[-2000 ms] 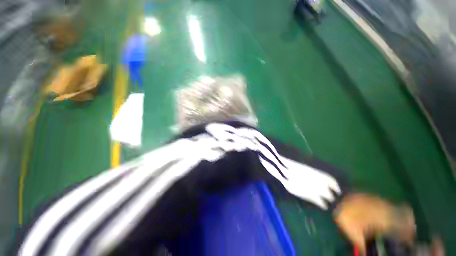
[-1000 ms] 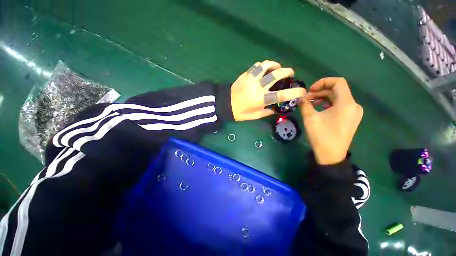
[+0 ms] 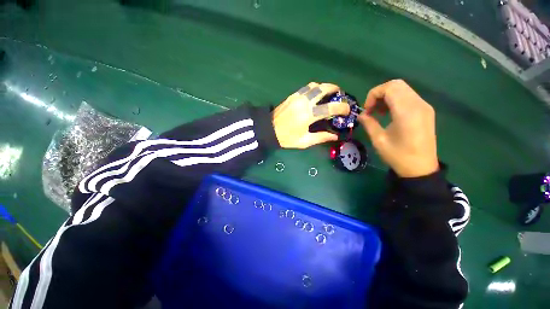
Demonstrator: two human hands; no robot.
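Observation:
My left hand [image 3: 309,116], with grey tape on its fingers, holds a dark lit unit [image 3: 342,114] on the green belt. The unit's exposed board glows blue. A round black part with a pale disc face [image 3: 350,156] lies just below it, with a red light at its left side. My right hand [image 3: 400,125] is at the unit's right side, thumb and forefinger pinched together. Whatever is between those fingertips is too small to make out. A blue tray [image 3: 283,253] with several thin metal rings [image 3: 228,229] lies nearest me.
Two loose rings [image 3: 280,167] lie on the belt above the tray. A clear bag of metal parts [image 3: 90,151] is at left. Another dark unit [image 3: 529,188] is at the right edge, with a green cylinder [image 3: 499,264] below it. A metal rail [image 3: 446,27] curves along the far side.
The view has shifted slightly, so belt items at right appear further right. My right fingertips have drawn slightly off the unit's board, which now shows more and glows blue.

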